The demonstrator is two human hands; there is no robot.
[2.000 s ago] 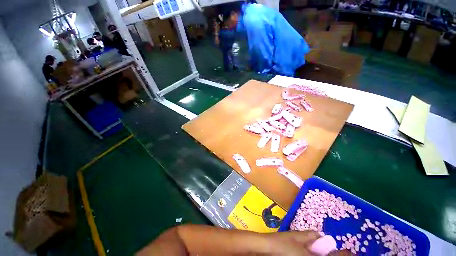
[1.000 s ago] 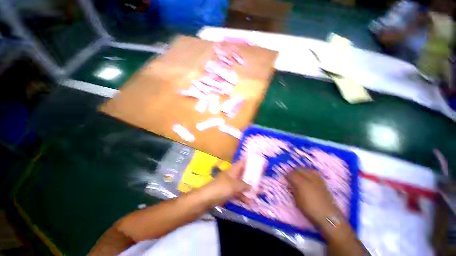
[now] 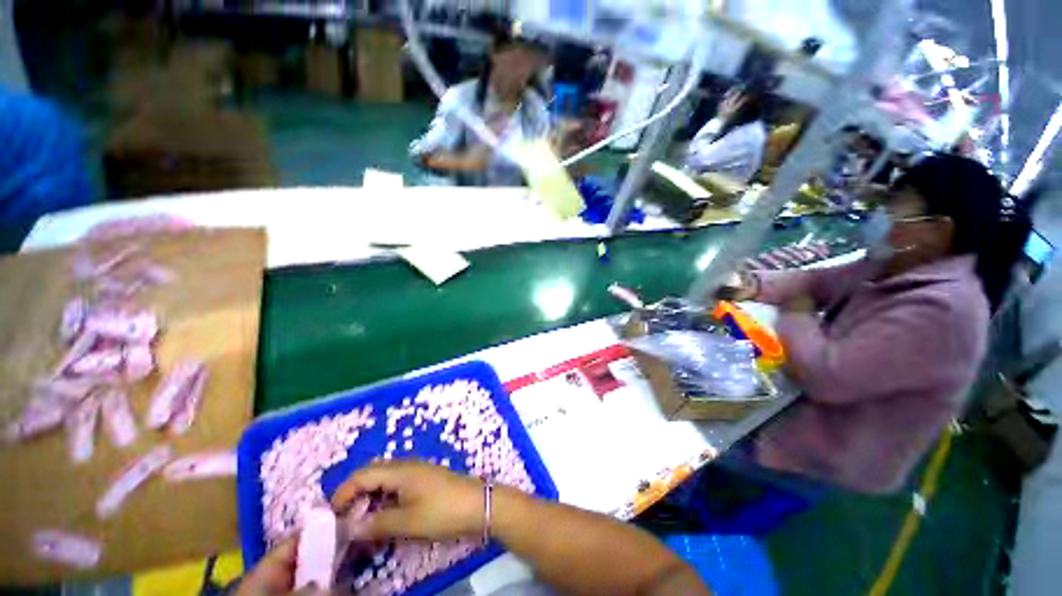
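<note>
A pale pink housing [image 3: 316, 547] stands nearly upright over the near left part of the blue parts tray [image 3: 248, 501]. My left hand [image 3: 274, 568] is cut off by the bottom edge and grips the housing from its left side. My right hand [image 3: 408, 501] is over the tray, its fingertips together at the housing's right side. Whether it pinches a cap is hidden by the fingers. Many tiny pink button caps [image 3: 448, 413] lie loose in the tray. Pink housings [image 3: 111, 349] lie heaped on the brown board [image 3: 221, 279] at left, with a few apart nearer me.
A printed carton sheet [image 3: 582, 431] lies right of the tray. Beyond it are an open carton [image 3: 710, 408] with clear bags and an orange tool [image 3: 751, 332]. A person in pink [image 3: 885, 361] sits at right. Cardboard strips [image 3: 433, 261] lie across the green belt [image 3: 338, 326]. Other people sit farther back.
The view has swung right, bringing the person in pink and the open carton into view. My right hand has moved from the tray's middle to beside the housing in my left hand.
</note>
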